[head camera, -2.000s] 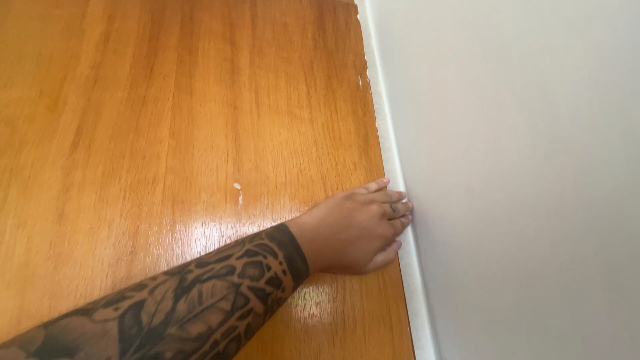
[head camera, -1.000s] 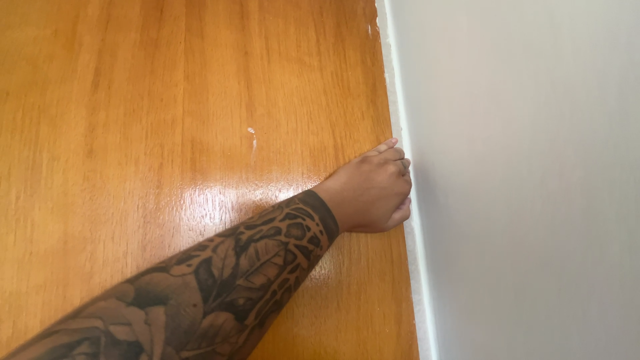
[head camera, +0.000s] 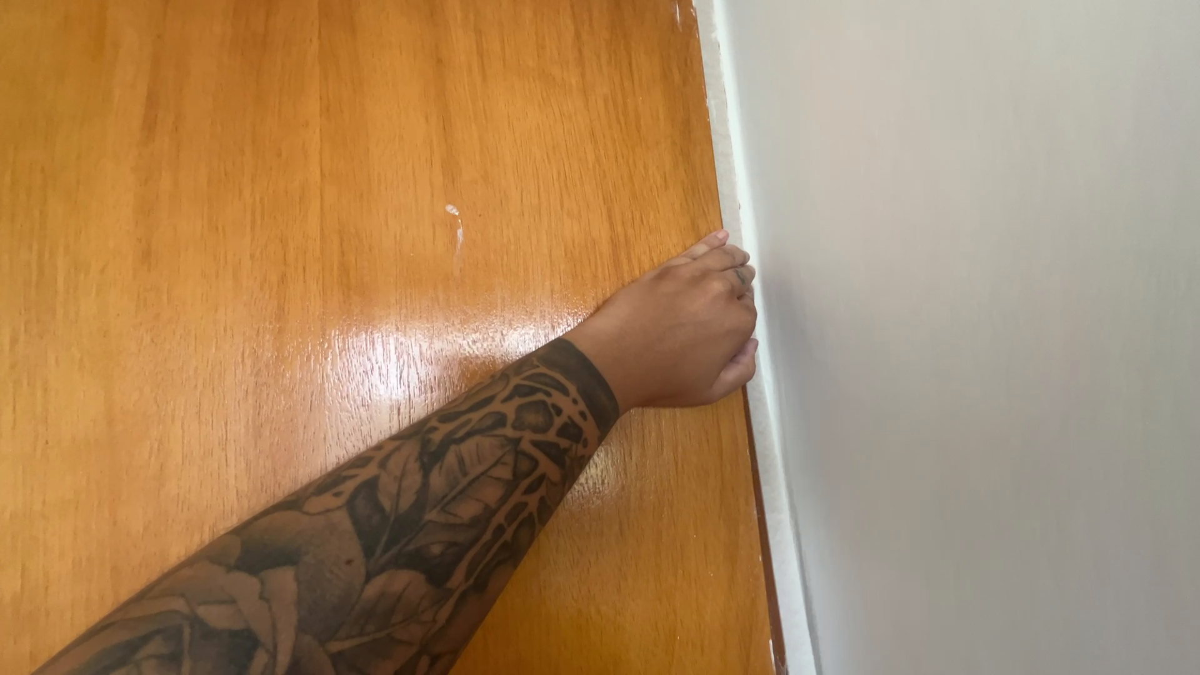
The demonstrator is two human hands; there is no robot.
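Note:
My left hand (head camera: 689, 323) reaches in from the lower left, back of the hand up, and rests at the seam between a varnished wooden panel (head camera: 234, 234) and a pale grey, wall-like surface (head camera: 984, 328). Its fingers are bent against a narrow white strip (head camera: 776, 497) that runs along this seam; the strip's material is unclear. The fingertips are partly hidden, so whether they pinch anything cannot be told. A tattoo covers the forearm. My right hand is out of view.
A small white mark (head camera: 453, 210) lies on the wood, left of the hand. Whitish specks show at the panel's upper right edge. A dark reddish line borders the panel below the hand.
The fingers of my left hand, straighter and spread across the white strip two seconds ago, are now more curled at it. The view has shifted a little.

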